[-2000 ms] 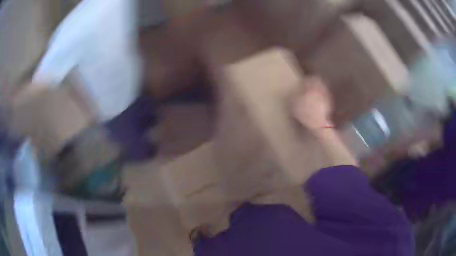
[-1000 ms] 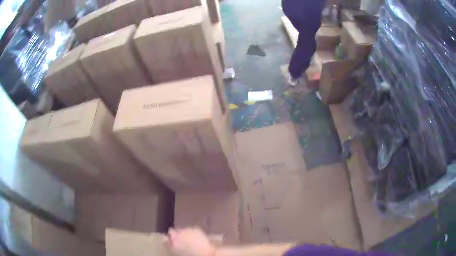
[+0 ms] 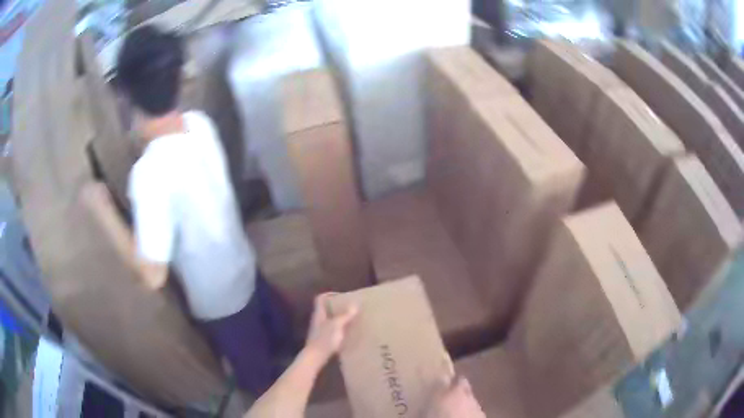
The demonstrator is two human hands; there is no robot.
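Observation:
A brown outer carton (image 3: 390, 343) with dark print, partly readable as FURRION, is at the bottom centre, its lower part cut off by the picture's edge. My left hand (image 3: 330, 325) grips its upper left edge, fingers over the corner. My right hand (image 3: 458, 402) is at its lower right edge, blurred and cut off by the bottom of the picture; its fingers appear to hold the carton's side.
A person in a white shirt (image 3: 200, 220) stands at the left beside tall brown cartons (image 3: 65, 212). A narrow brown carton (image 3: 325, 163) and white boxes (image 3: 379, 106) stand ahead. Rows of brown cartons (image 3: 506, 155) stand right, one close carton (image 3: 628, 277) among them.
The view has swung away from the aisle and wrapped load to the person and white boxes. Both hands now show on the carton; one second ago only one hand was visible, at a carton edge.

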